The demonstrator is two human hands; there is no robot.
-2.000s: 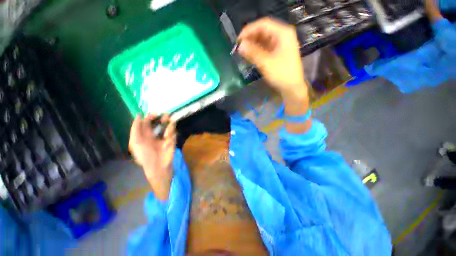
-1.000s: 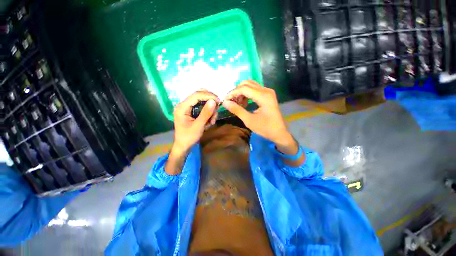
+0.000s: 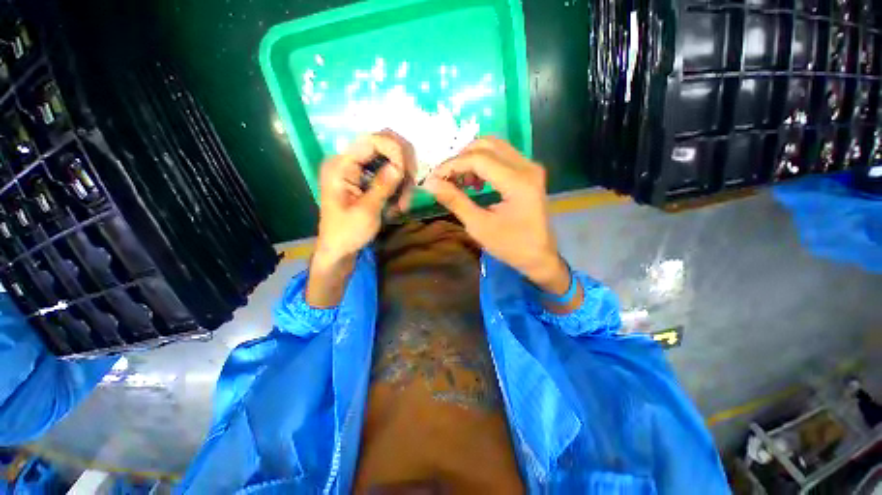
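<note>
My left hand (image 3: 350,205) is at the near edge of the green bin (image 3: 522,72), its fingers curled around a small black unit (image 3: 372,172), mostly hidden by the fingers. My right hand (image 3: 505,205) is just right of it, thumb and fingertips pinched close to the left fingertips. Whether a small part is between the right fingertips cannot be made out. Small white parts (image 3: 387,92) lie in the bin, glared out towards its near side.
A stack of black pocket trays (image 3: 145,208) stands at the left, with units in some pockets. Another black tray stack (image 3: 711,106) is at the right. Blue sleeves of neighbours show at both sides. A metal frame (image 3: 812,440) stands on the grey floor at lower right.
Two seconds ago my right hand was raised apart at the right; both hands then came together over the bin's near edge. Since one second ago they have hardly moved. The view has shifted.
</note>
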